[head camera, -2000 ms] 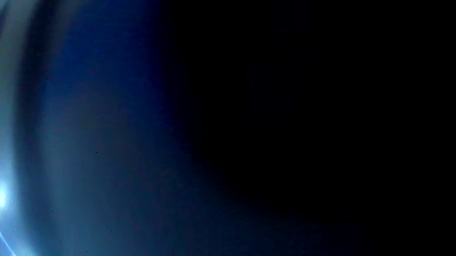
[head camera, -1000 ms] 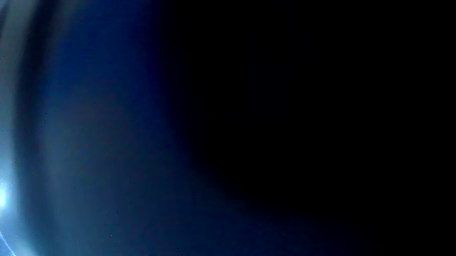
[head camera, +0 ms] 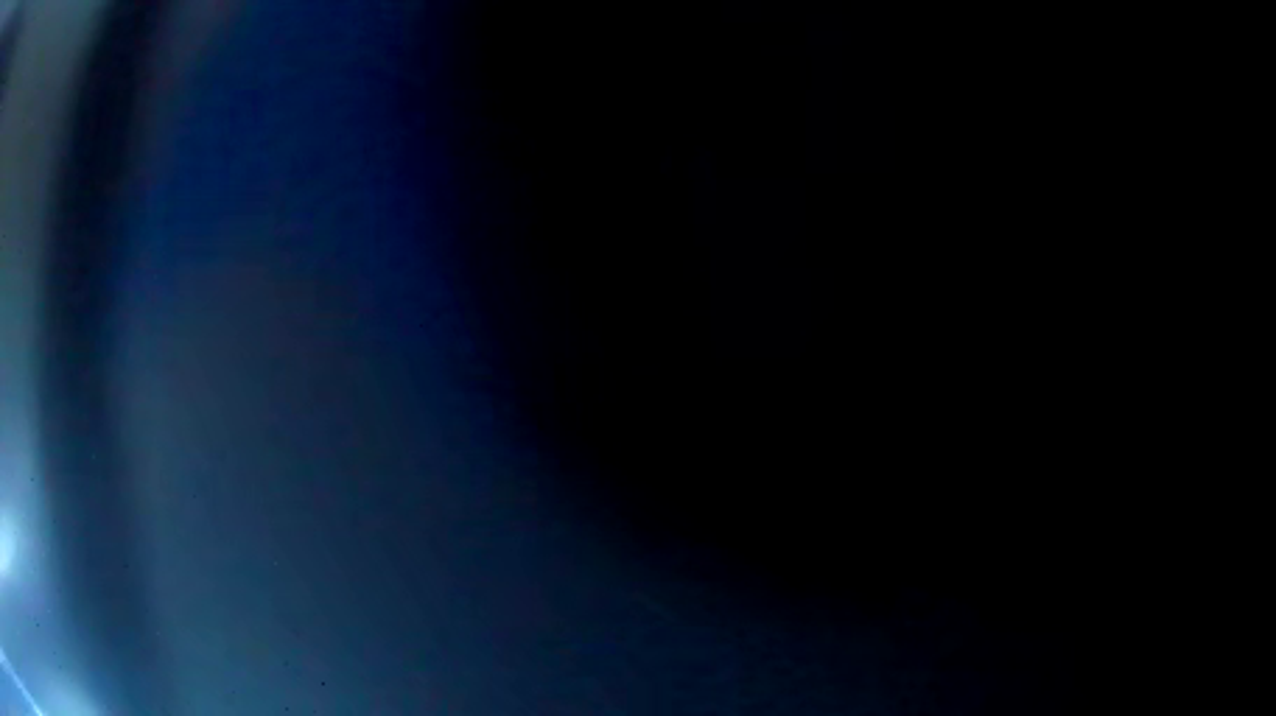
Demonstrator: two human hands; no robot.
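The view is almost all dark and blurred, and no work object can be made out. Black fills the middle and right. A dim blue and grey-blue blurred surface (head camera: 280, 476) lies along the left and bottom; I cannot tell what it is. Neither my left hand nor my right hand can be seen.
A pale curved band (head camera: 25, 350) runs down the far left edge, with a dark curved band (head camera: 87, 350) beside it. A bright spot (head camera: 7, 543) and a thin light line (head camera: 20, 683) show at the lower left. Nothing else can be made out.
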